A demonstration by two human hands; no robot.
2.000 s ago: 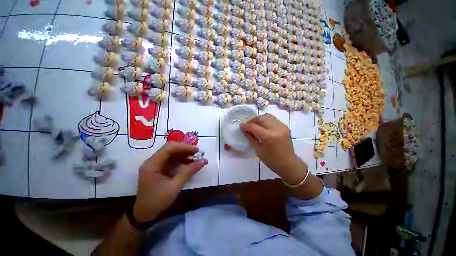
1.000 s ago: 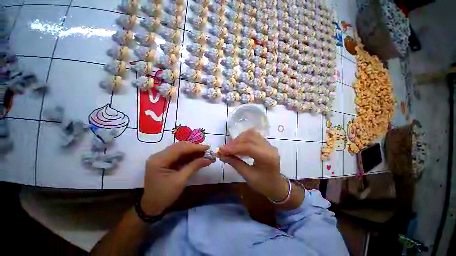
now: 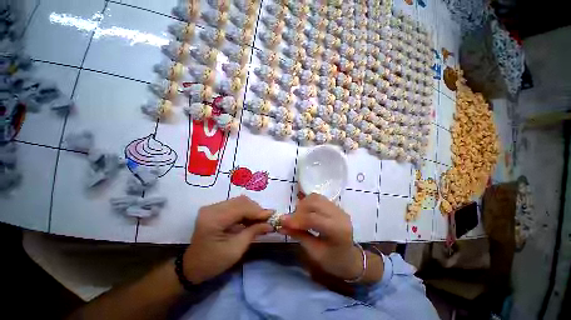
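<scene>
My left hand (image 3: 228, 234) pinches a small grey part (image 3: 274, 220) between thumb and fingertips, just above the table's front edge. My right hand (image 3: 322, 234) meets it from the right, its fingertips closed on a tiny orange part (image 3: 283, 220) against the grey one; the fingers largely hide it. The white glue bowl (image 3: 323, 170) sits right behind my right hand, with pale content inside. Assembled grey and orange pieces (image 3: 307, 90) stand in long close rows behind it. Loose grey parts (image 3: 139, 206) lie at the left. Orange parts (image 3: 473, 147) are heaped at the right.
A black phone (image 3: 466, 219) lies at the right front corner of the table. A dark basin (image 3: 482, 56) with grey pieces stands at the far right. A brownish basket (image 3: 501, 203) is at the right edge. More grey parts (image 3: 19, 100) lie far left.
My right hand has moved from the glue bowl to my left hand, and the two hands now meet at the part. The view has shifted, so the table contents appear slightly further right.
</scene>
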